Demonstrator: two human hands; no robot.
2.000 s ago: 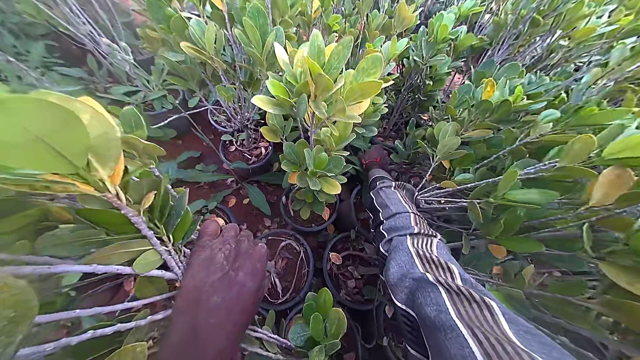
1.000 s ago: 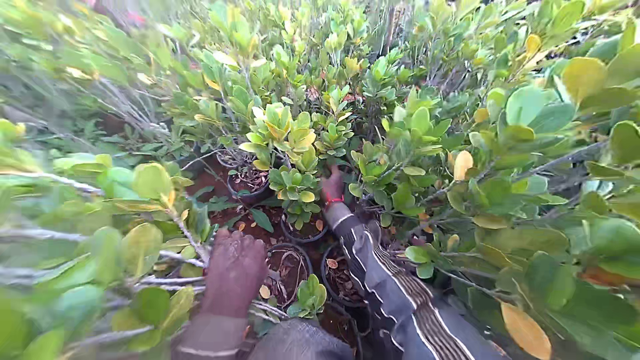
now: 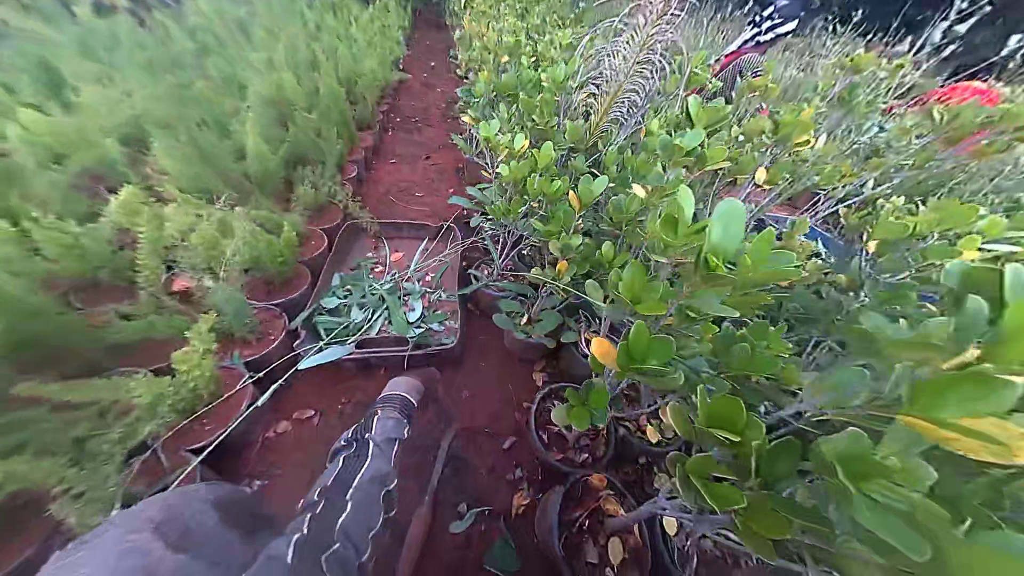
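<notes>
A striped sleeve, which looks like my right one, reaches from the bottom left towards the near rim of a shallow rectangular tray (image 3: 400,350). My right hand (image 3: 422,379) is blurred and dark at the end of its cuff, close to that rim; its fingers cannot be made out. Cut green leaves and long thin stems (image 3: 384,308) lie in the tray, and some stems stretch out over its left side. My left hand is not in view. Grey cloth (image 3: 160,532) shows at the bottom left.
Feathery green plants in pots (image 3: 276,292) line the left side. Broad-leaved potted shrubs (image 3: 640,288) crowd the right, beside a red soil path (image 3: 412,128). A dry palm frond (image 3: 628,76) lies over the shrubs. Part of a person in patterned clothing (image 3: 756,48) shows at the upper right.
The view has swung to the path and tray. My right arm was reaching among the potted shrubs; it now extends towards the tray. My left hand has left the view.
</notes>
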